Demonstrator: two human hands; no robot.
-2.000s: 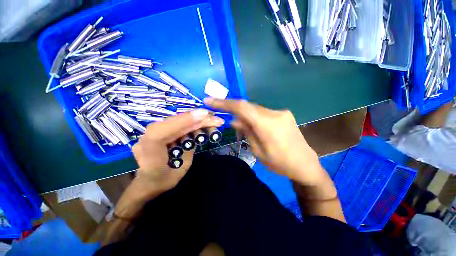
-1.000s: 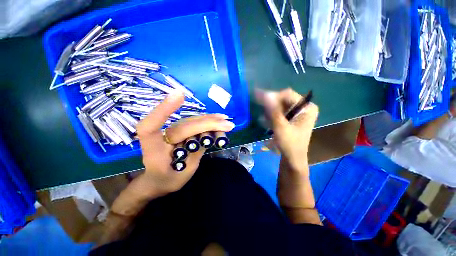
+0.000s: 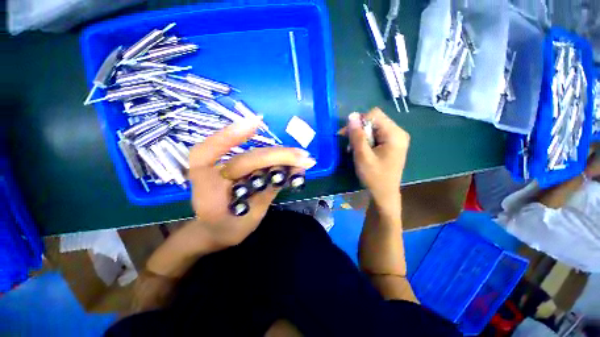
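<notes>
My left hand (image 3: 227, 178) holds several dampers or mini cylinders (image 3: 258, 181) side by side, their dark round ends with pale centres facing me, over the near edge of the blue parts tray (image 3: 331, 85). Many more silver cylinders (image 3: 161, 115) with thin rods lie piled in the tray's left part. A thin bright rod (image 3: 295, 66) and a white paper slip (image 3: 300, 131) lie in its right part. My right hand (image 3: 379, 148) is raised right of the tray with fingers curled around a small silver thing, mostly hidden; I cannot tell if it is a part or a tool.
Loose parts (image 3: 392, 62) lie on the green bench (image 3: 368, 85). Clear bins (image 3: 427, 62) and another blue tray (image 3: 547, 105) of parts stand right. An open carton (image 3: 431, 201) and a blue basket (image 3: 460, 280) are below the edge. Another person's sleeve (image 3: 549, 227) shows at the right.
My right hand has moved away from the left hand to the right of the tray; the dark slim thing seen in it a second ago is now mostly hidden. The left hand keeps its parts.
</notes>
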